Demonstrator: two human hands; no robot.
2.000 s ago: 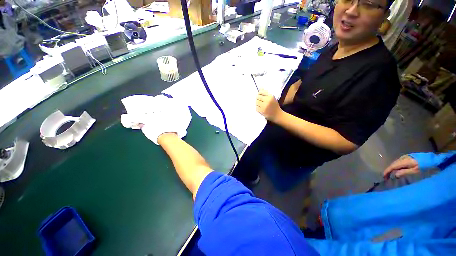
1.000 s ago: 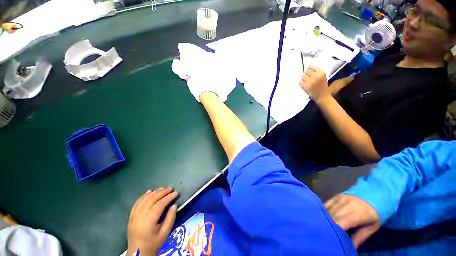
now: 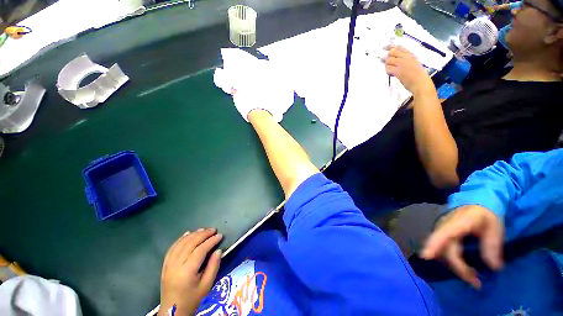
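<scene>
My right hand [image 3: 256, 95], in a white glove, is on a bunched white cloth [image 3: 237, 60] at the far side of the green bench top. Glove and cloth blend in the glare, and the fingers look closed on the fabric. My left hand [image 3: 190, 265] is bare and empty, resting on the near bench edge with its fingers slightly apart. An empty-looking blue bin [image 3: 121, 187] stands on the bench to the left.
A slotted white wheel [image 3: 242, 26] and a curved white housing [image 3: 92, 83] are on the dark belt. A black cord [image 3: 347, 80] hangs across the view. A person in black works over a white sheet [image 3: 321, 68]. Another person's blue sleeve and blurred hand [image 3: 466, 237] are at right.
My left hand has come into view at the bench edge. The view has shifted; lately the belt parts have moved left while the bin stays nearly put. Both neighbours' hands have moved.
</scene>
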